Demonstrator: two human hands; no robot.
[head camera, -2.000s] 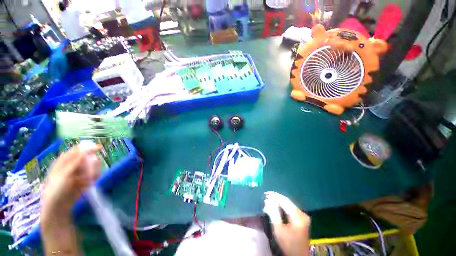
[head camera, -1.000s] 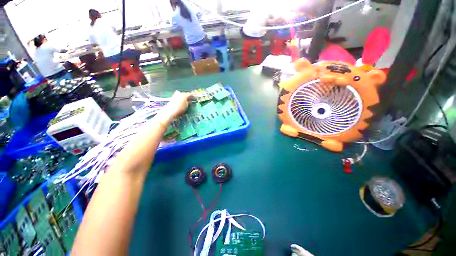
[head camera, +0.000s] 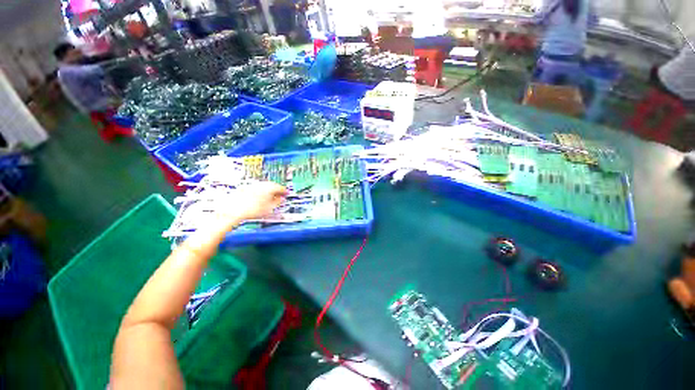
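My left hand (head camera: 263, 201) is over the left blue tray (head camera: 305, 234), among the white flat cables (head camera: 209, 199) and green boards (head camera: 305, 171) in it. Its fingers are small and partly lost among the cables, so I cannot tell whether it holds anything. My right hand is not in view. The main board (head camera: 430, 331) lies on the bench at the lower centre. A smaller green connector board (head camera: 526, 366) lies beside it, with white cables looping over. Two black speakers (head camera: 546, 274) sit behind them on thin red wires.
A second blue tray (head camera: 533, 211) of green boards and cables is at right. A white power supply (head camera: 387, 112) stands between the trays. Blue bins (head camera: 228, 137) of boards are at back left. A green crate (head camera: 114, 282) is below left. A red wire (head camera: 339, 293) crosses the bench edge.
The view has swung left. My left hand has moved from the right blue tray to the left one. The green crate has come into view; the fan is mostly out of it.
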